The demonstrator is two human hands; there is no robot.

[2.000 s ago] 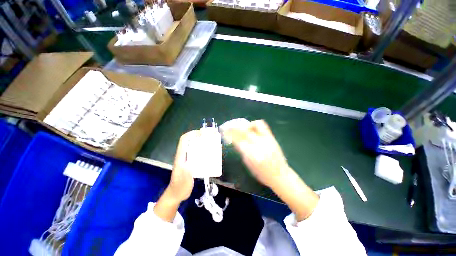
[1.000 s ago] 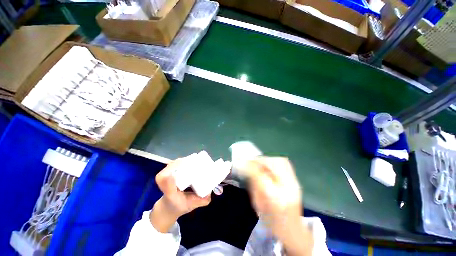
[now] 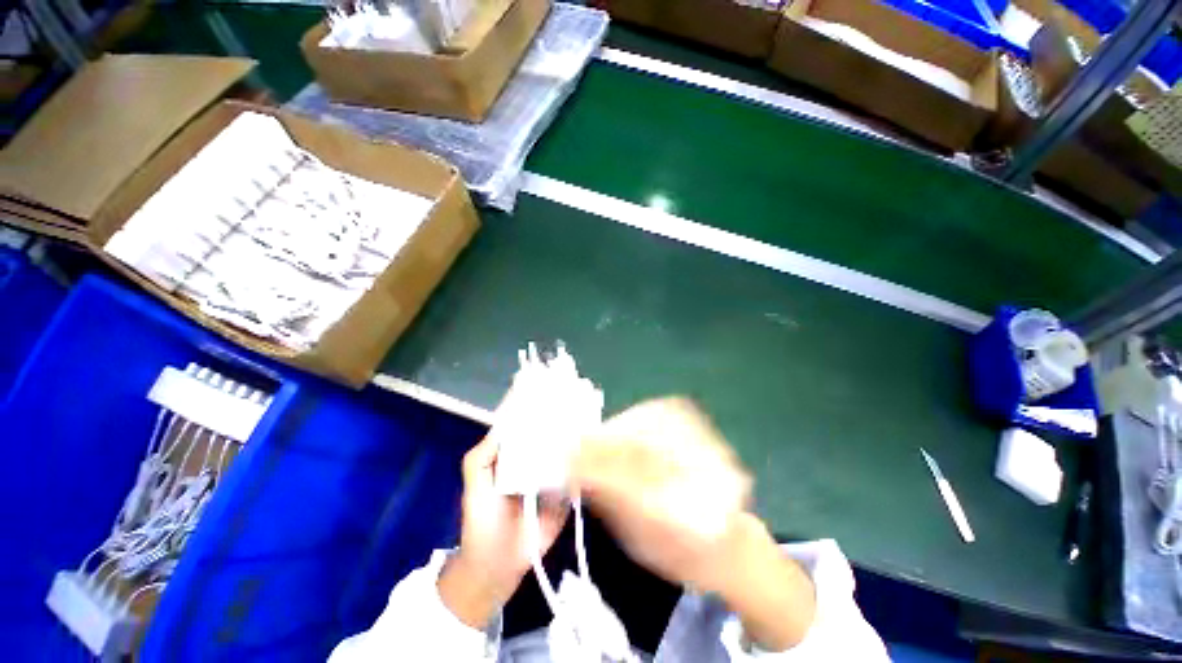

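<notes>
My left hand holds white power adapters upright in front of me, metal pins pointing up. Their white cables hang down below in a bundle. My right hand is blurred and sits against the right side of the adapters. The white wiping cloth does not show; whether it is inside the right hand cannot be seen.
An open carton of adapters stands at left, above a blue tote holding adapter rows. A slim pale tool, white block, pen, small blue bin and grey tray lie at right.
The adapters have turned from tilted to upright, pins up, with cables now hanging in view. My right hand has moved in against them, and the cloth is no longer visible.
</notes>
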